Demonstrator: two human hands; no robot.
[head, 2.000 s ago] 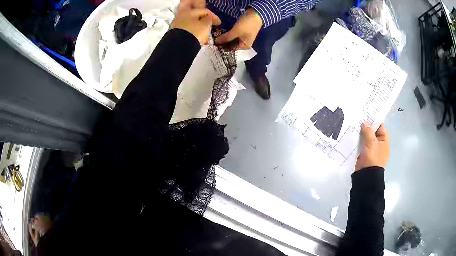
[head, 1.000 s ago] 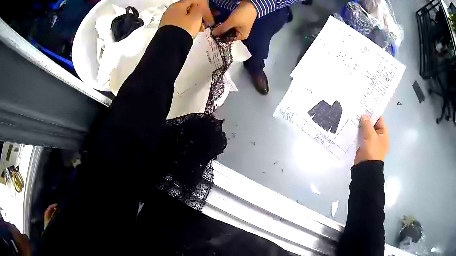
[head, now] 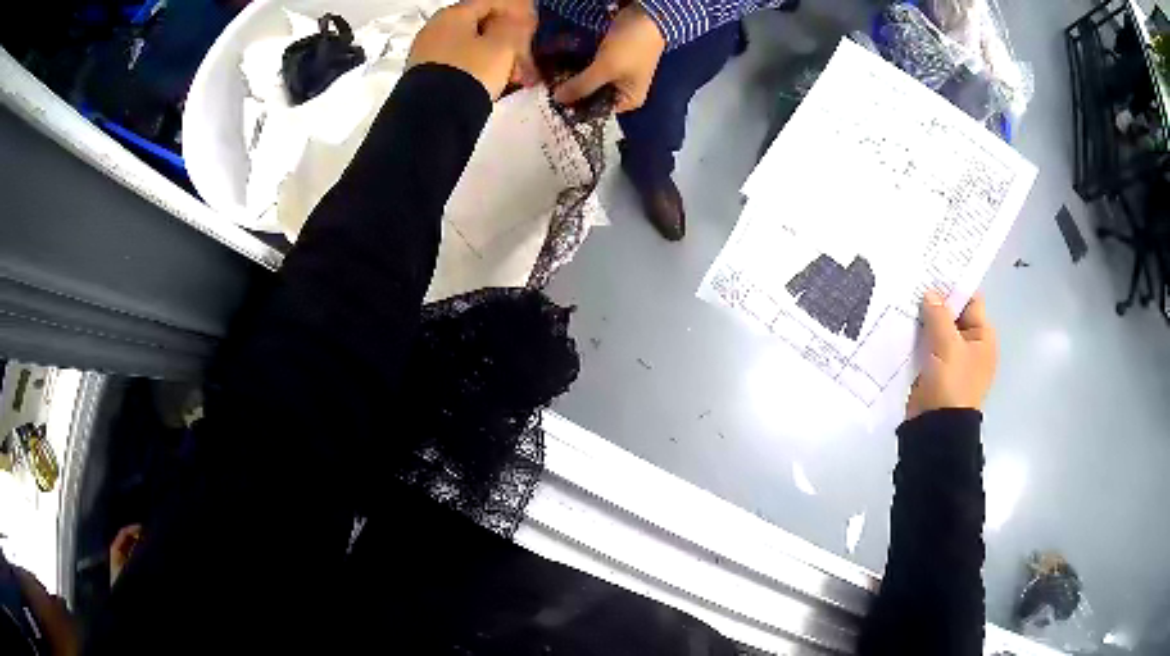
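My right hand [head: 952,356] grips the lower right edge of white printed style sheets [head: 885,180], which show a dark garment picture. My left hand [head: 472,49] is at the top with bent fingers, beside the upper end of a pale pattern piece [head: 500,205]; whether it grips anything is unclear. Black openwork lace trim [head: 574,192] runs down the pattern's right edge. Another person's hand [head: 622,62] pinches the lace near its top. A bunched heap of black lace [head: 507,365] lies below, over the white ledge, against my dark sleeve.
A white round tub [head: 212,147] with pale pieces and a black bundle [head: 321,58] stands at upper left. The other person's leg and shoe [head: 663,208] are beyond the lace. A white ledge [head: 693,513] crosses below. Clear plastic bags [head: 956,58] and a dark rack [head: 1103,103] are at upper right.
The view has shifted slightly. My left hand and the other person's hand have moved a little at the lace top. My right hand still holds the sheets, nearly unmoved.
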